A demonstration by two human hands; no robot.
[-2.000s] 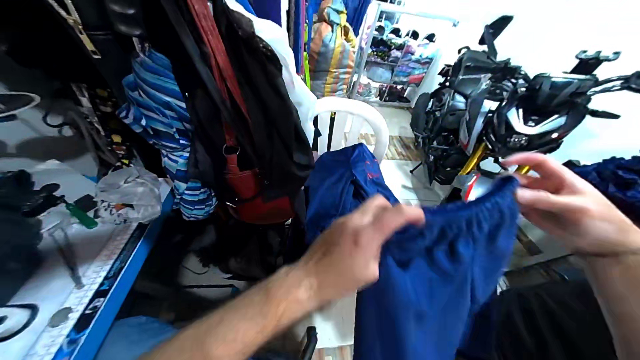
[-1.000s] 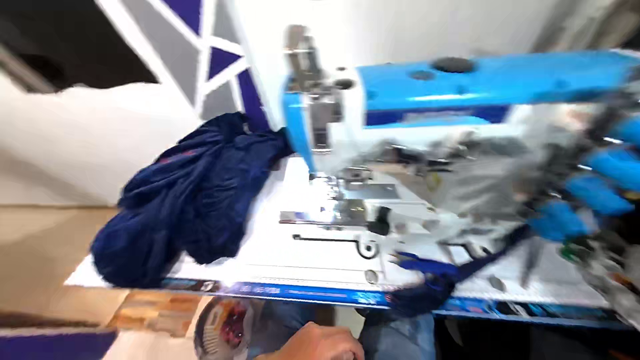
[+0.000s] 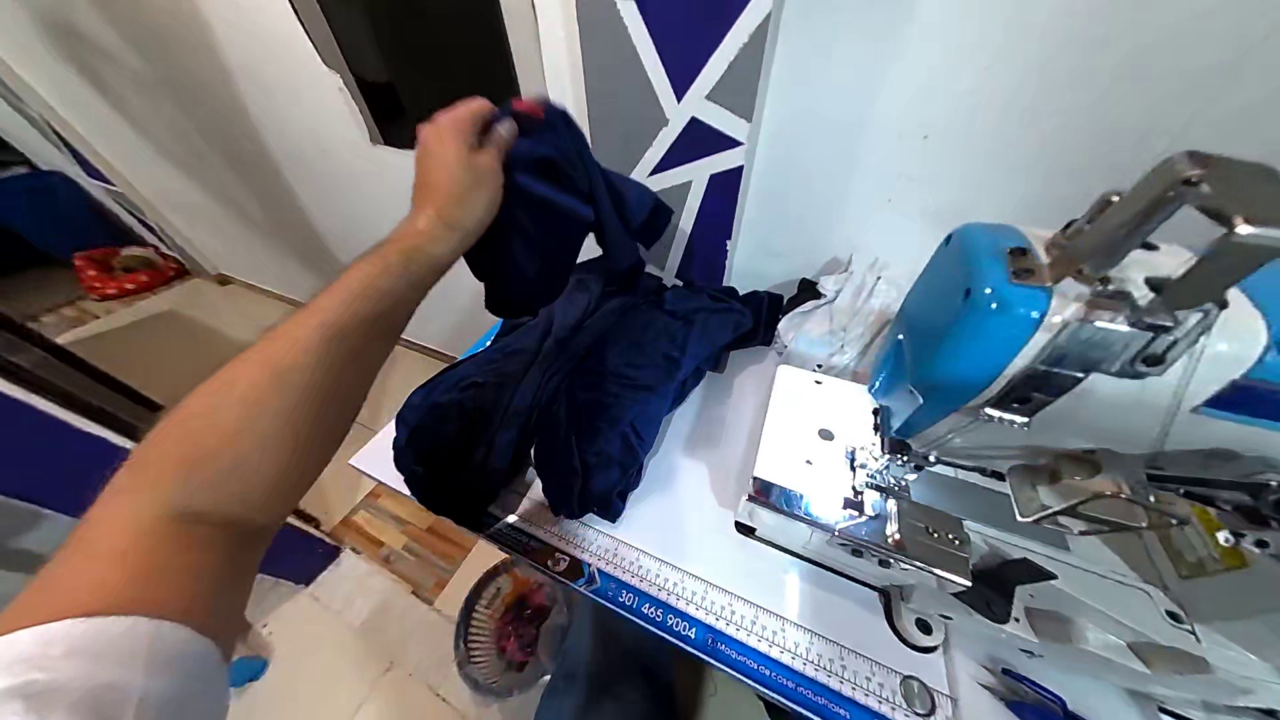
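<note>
My left hand (image 3: pixel 462 165) grips the top of a navy blue garment (image 3: pixel 545 215) with a small red mark and holds it raised. Its lower part hangs down to more navy fabric (image 3: pixel 620 375) heaped on the left end of a white sewing table (image 3: pixel 710 470). Whether the raised piece and the heap are separate cannot be told. To the right stands a blue and white industrial sewing machine (image 3: pixel 965 320), its metal plate and presser foot area lit. My right hand is out of view.
A measuring tape strip (image 3: pixel 700 600) runs along the table's front edge. Below the edge a round basket (image 3: pixel 512 628) holds scraps. Crumpled white material (image 3: pixel 840 315) lies by the wall behind the machine. A red patterned item (image 3: pixel 128 272) is on the floor far left.
The view has swung from the chair and motorcycle to the sewing table. One second ago the navy fabric lay on the table's left end; now my left hand lifts navy cloth there.
</note>
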